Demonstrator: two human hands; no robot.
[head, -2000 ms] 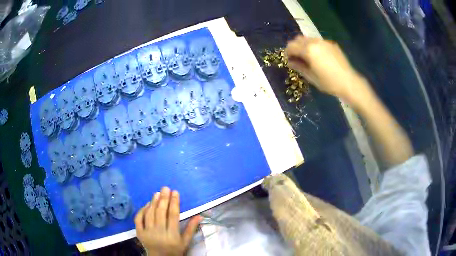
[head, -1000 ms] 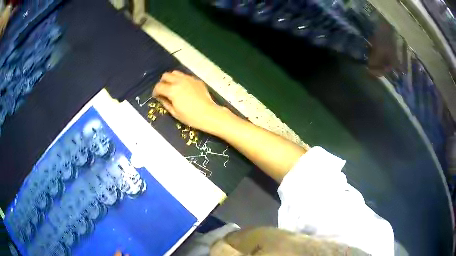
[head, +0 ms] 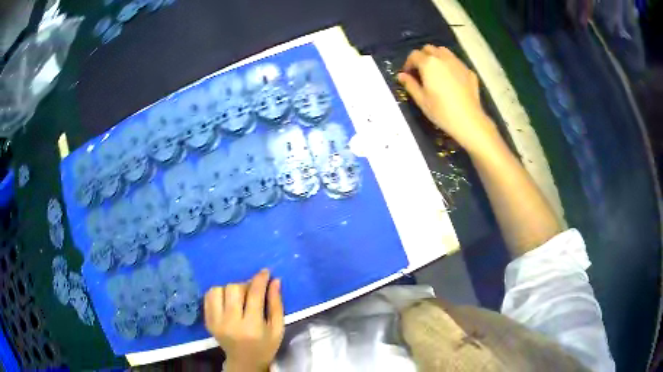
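Pale blue-grey plastic housings [head: 296,163] lie in three overlapping rows on the bright blue work board [head: 312,240]. The lowest row is short, at the board's left. My left hand [head: 246,316] rests on the board's near edge, fingers a little spread, with nothing seen in it. My right hand [head: 443,87] is right of the board over the gold brass contacts [head: 445,147]. Its thumb and index finger are close together over part of the pile; whether they hold a piece is too small to tell. Thin silver wire-like pieces [head: 452,185] lie below the pile.
A white backing sheet [head: 396,160] edges the board. Loose notched discs [head: 69,283] lie at left, more discs [head: 120,18] at the far side. A crumpled clear bag [head: 36,73] is at far left, above black perforated trays [head: 22,305]. A pale bench edge [head: 509,109] runs at right.
The view has swung right and then back towards the board. My left hand shows fully again. My right hand stays around the brass pile. The rows look unchanged from two seconds ago.
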